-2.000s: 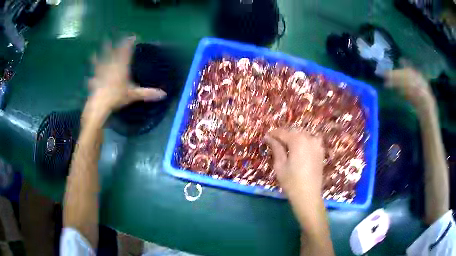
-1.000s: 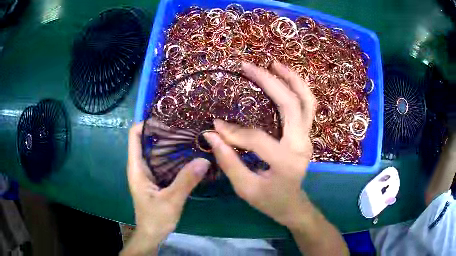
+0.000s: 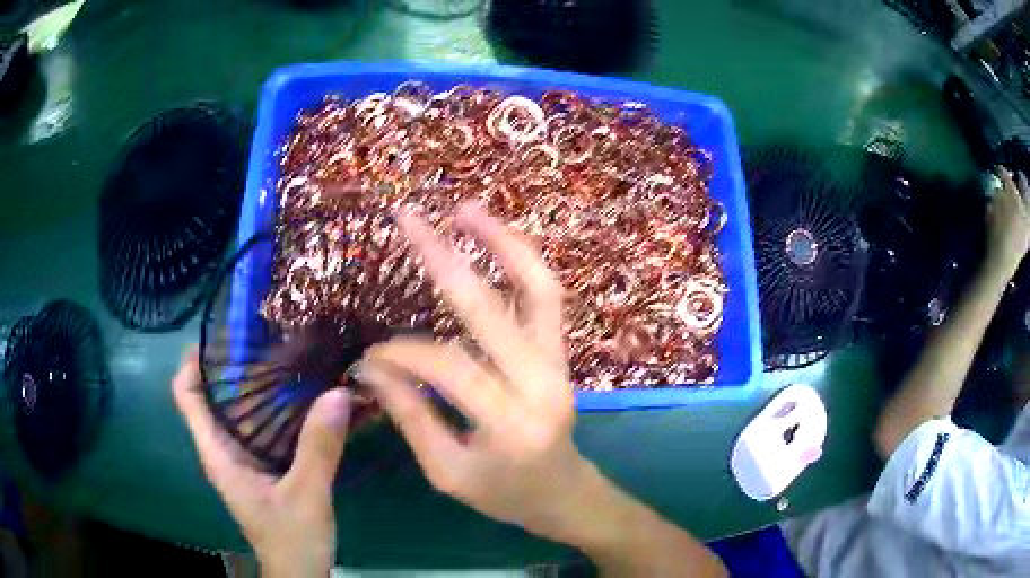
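Observation:
My left hand (image 3: 271,485) grips a black fan grille (image 3: 251,412) at its lower left, with the thumb on the front near the hub. The grille is tilted over the left front of the blue parts tray (image 3: 742,282), which is heaped with copper-coloured trim rings (image 3: 610,203). My right hand (image 3: 491,384) is blurred, with thumb and index finger at the grille's hub and the other fingers spread over the rings. Whether a ring is between those fingertips cannot be made out; the hub is partly hidden.
Dark stacked grilles (image 3: 169,215) lie left of the tray. Ringed grilles (image 3: 57,387) lie at far left, and another ringed grille (image 3: 804,248) lies right of the tray. A white plastic piece (image 3: 779,443) lies near the front right. Another person's arm (image 3: 960,339) is at the right.
Both hands reached apart earlier, the right into the tray; now they are together at a held grille. Since one second ago, hands and grille have shifted left and down in view, and the grille is tilted more.

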